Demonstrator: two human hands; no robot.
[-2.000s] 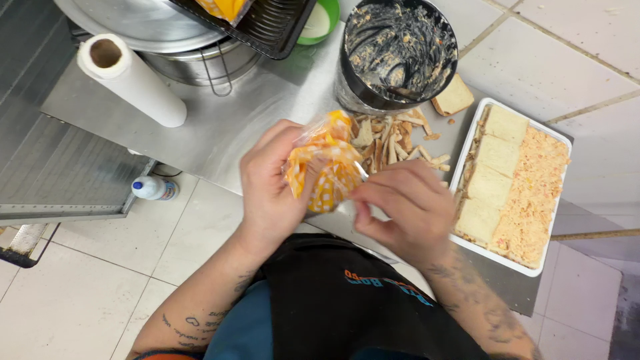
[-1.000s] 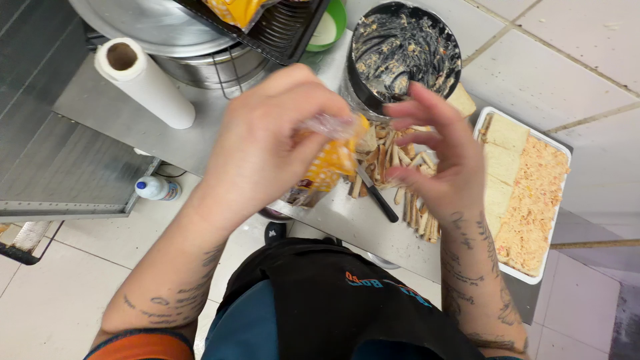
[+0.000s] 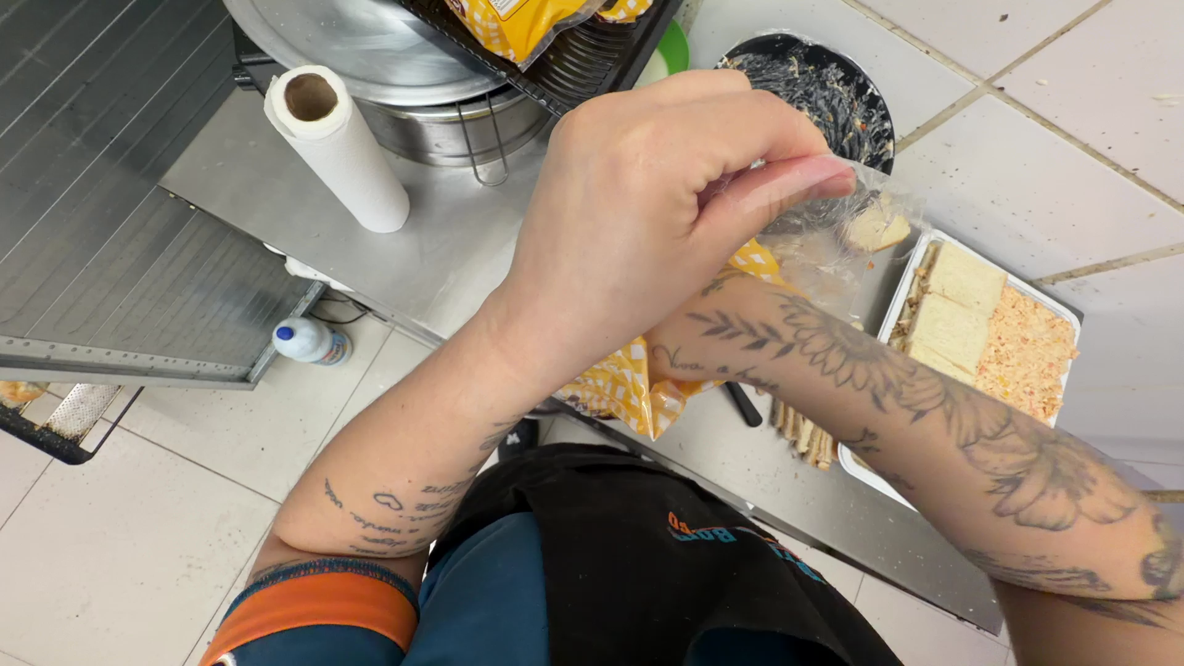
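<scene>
My left hand (image 3: 661,185) is raised high and pinches the clear open edge of a yellow-and-white checked plastic bag (image 3: 624,384). The forearm of my right hand (image 3: 671,342) crosses beneath it, and that hand is mostly hidden behind my left wrist, at or inside the bag; its fingers do not show. Below the bag a black knife handle (image 3: 743,404) lies by a pile of bread crust strips (image 3: 803,437). To the right, a white tray (image 3: 902,301) holds bread slices (image 3: 953,314) beside an orange shredded filling (image 3: 1027,356). A piece of bread (image 3: 877,228) lies behind the clear plastic.
At the back stand a black bowl with creamy residue (image 3: 832,92), a green bowl (image 3: 673,48) and a black rack (image 3: 592,55) with yellow bags. A paper towel roll (image 3: 347,153) stands near a steel pot (image 3: 444,129). The tiled wall borders the steel counter (image 3: 462,240).
My left hand has risen with the bag's edge. My right hand, apart from the bag a second ago, has moved left behind my left wrist to the bag.
</scene>
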